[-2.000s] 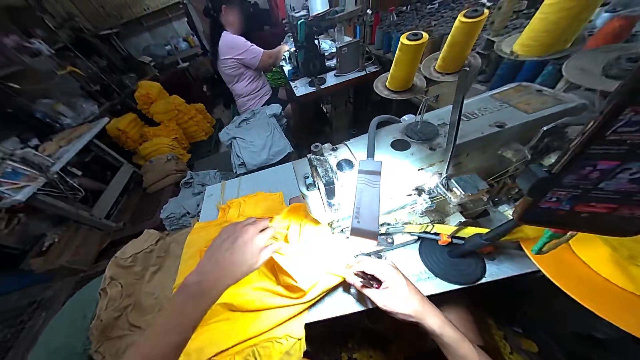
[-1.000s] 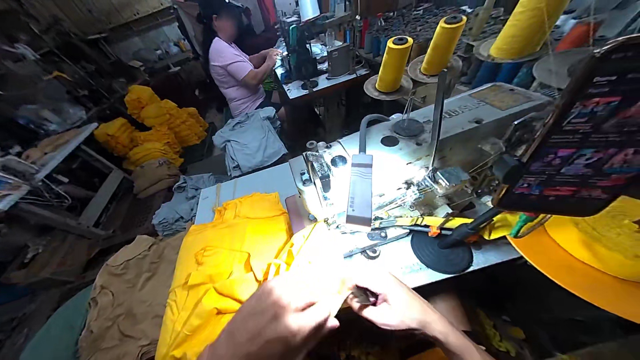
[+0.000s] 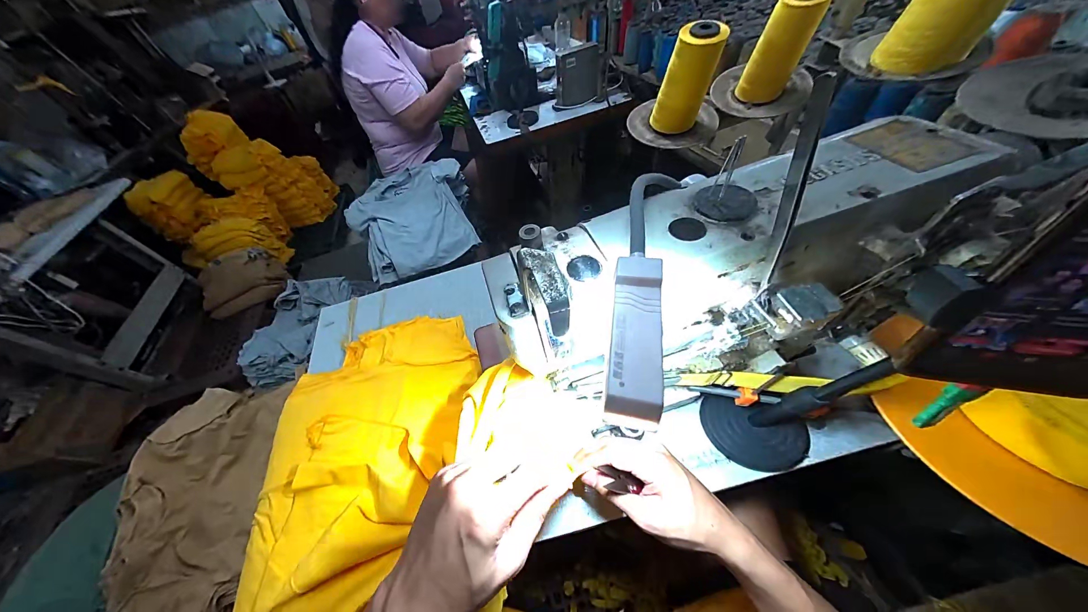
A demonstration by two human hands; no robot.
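Note:
My left hand (image 3: pixel 484 518) grips the edge of a yellow cloth piece (image 3: pixel 501 408), which the lamp's glare partly washes out. Close beside it, my right hand (image 3: pixel 654 493) pinches the same cloth with its fingertips and has a small dark tool (image 3: pixel 622 480), perhaps thread snips, tucked in the palm. Both hands are in front of the industrial sewing machine (image 3: pixel 850 178), just below the grey lamp head (image 3: pixel 635 340). More yellow fabric (image 3: pixel 340 476) lies folded at the left of the machine table. The needle area is hidden by glare.
Yellow thread cones (image 3: pixel 690 76) stand above the machine. A round black base (image 3: pixel 755 433) holds an arm with a phone (image 3: pixel 1020 314) at the right. Brown cloth (image 3: pixel 200 484) hangs at the left. Beyond, a person (image 3: pixel 395 93) works at another machine, near grey garments (image 3: pixel 414 221) and yellow bundles (image 3: pixel 246 183).
Two seconds ago my left hand lay flatter on the yellow cloth, farther from me and to the left; it is now nearer and close to my right hand. The yellow cloth has shifted.

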